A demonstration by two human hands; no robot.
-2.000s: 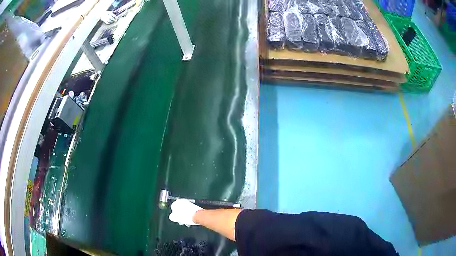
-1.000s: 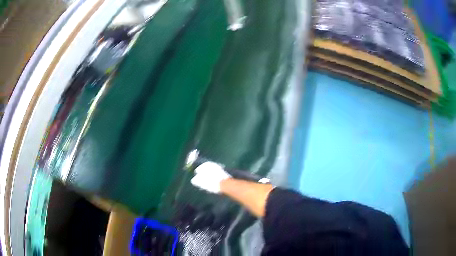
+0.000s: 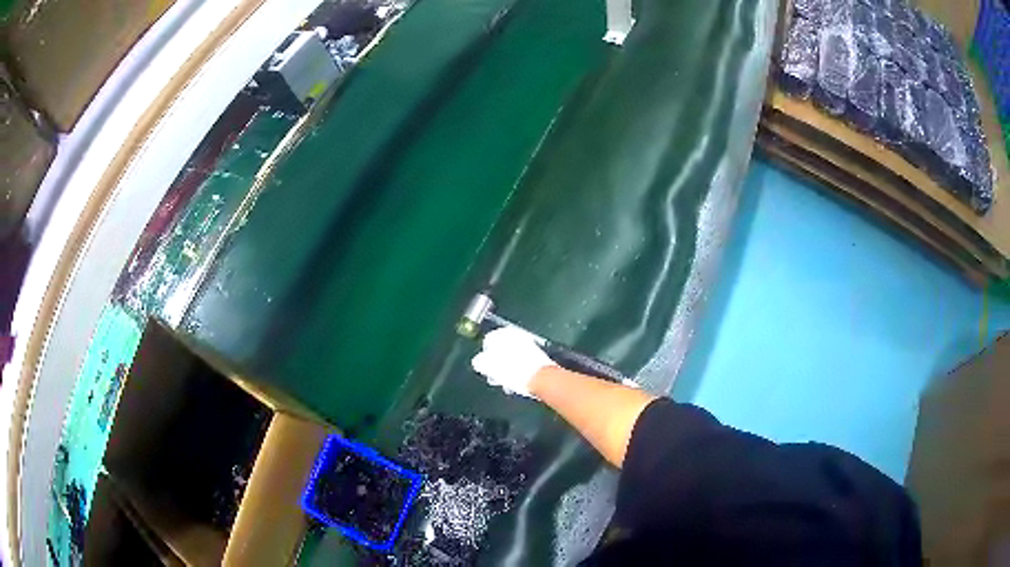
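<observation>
My right hand [image 3: 512, 360], in a white glove, is over the green belt with its fingers curled. It lies against or just beside the handle of a mallet, near the head; whether it grips anything is hidden. The mallet [image 3: 476, 315] has a silver head with a pale yellow-green face, and its handle points toward the belt's right edge. Below the hand is a loose pile of small black parts [image 3: 463, 443] with bright silver pieces [image 3: 456, 512]. A blue-rimmed tray [image 3: 415, 498] with dark parts stands left of the pile. My left hand is not in view.
An open cardboard box [image 3: 266, 487] stands at lower left. A white-edged shelf [image 3: 122, 166] curves along the left, with a boxy device [image 3: 303, 69] beside the belt. A pale post [image 3: 618, 20] meets the belt at the top. Wrapped dark goods [image 3: 886, 89] lie on cardboard at upper right.
The view has swung, shifting the belt scene right and bringing the blue tray, the parts pile and the open box into view. My right hand remains beside the mallet.
</observation>
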